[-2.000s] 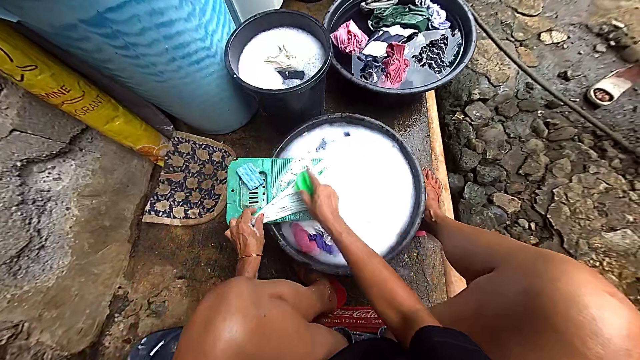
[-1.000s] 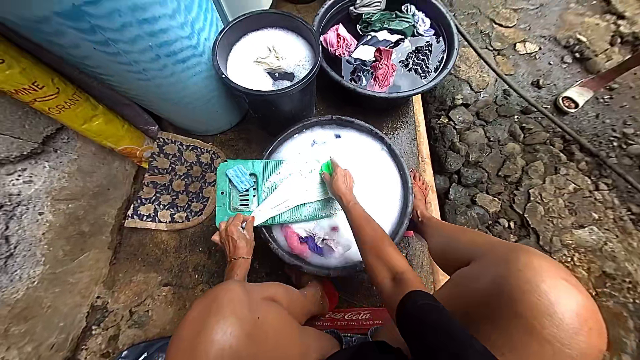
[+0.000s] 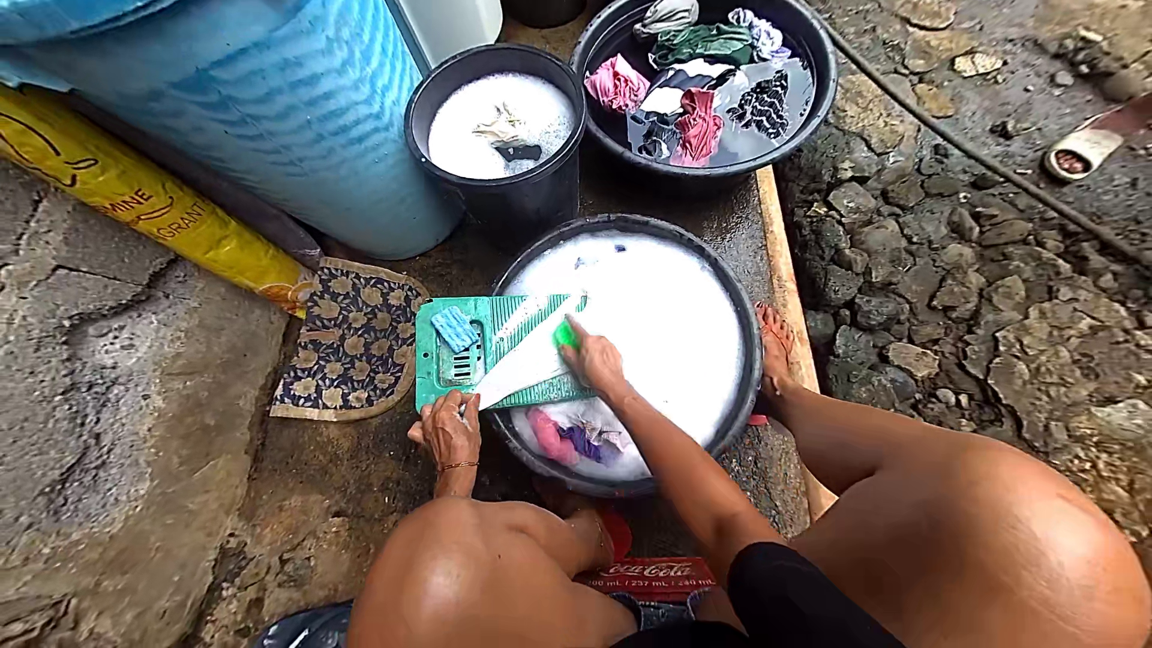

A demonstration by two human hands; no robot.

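Observation:
A green plastic washboard (image 3: 540, 385) rests across the left side of a black basin (image 3: 754, 360) of suds. White cloth (image 3: 524, 358) is stretched over its ridges. At the board's lower left corner, my left hand (image 3: 450, 432) grips the cloth's narrow end. My right hand (image 3: 596, 360) holds a bright green brush (image 3: 565, 334), its bristles hidden, against the cloth's right part. A blue bar of soap (image 3: 454, 329) lies in the board's tray. Pink cloth (image 3: 551, 436) and purple cloth (image 3: 587, 443) float in the suds below the board.
Behind the basin stand a black bucket (image 3: 569, 180) of suds and a wide black tub (image 3: 823, 90) of wet clothes. A blue drum (image 3: 297, 117), yellow sack (image 3: 171, 216) and floral mat (image 3: 346, 346) are at left. Stones and a hose (image 3: 972, 153) lie right; another person's foot (image 3: 1071, 162) shows there.
The cloth and brush have shifted on the washboard, with the right hand staying over it. My left hand remains at the board's lower left corner. At right, the other person's foot has moved.

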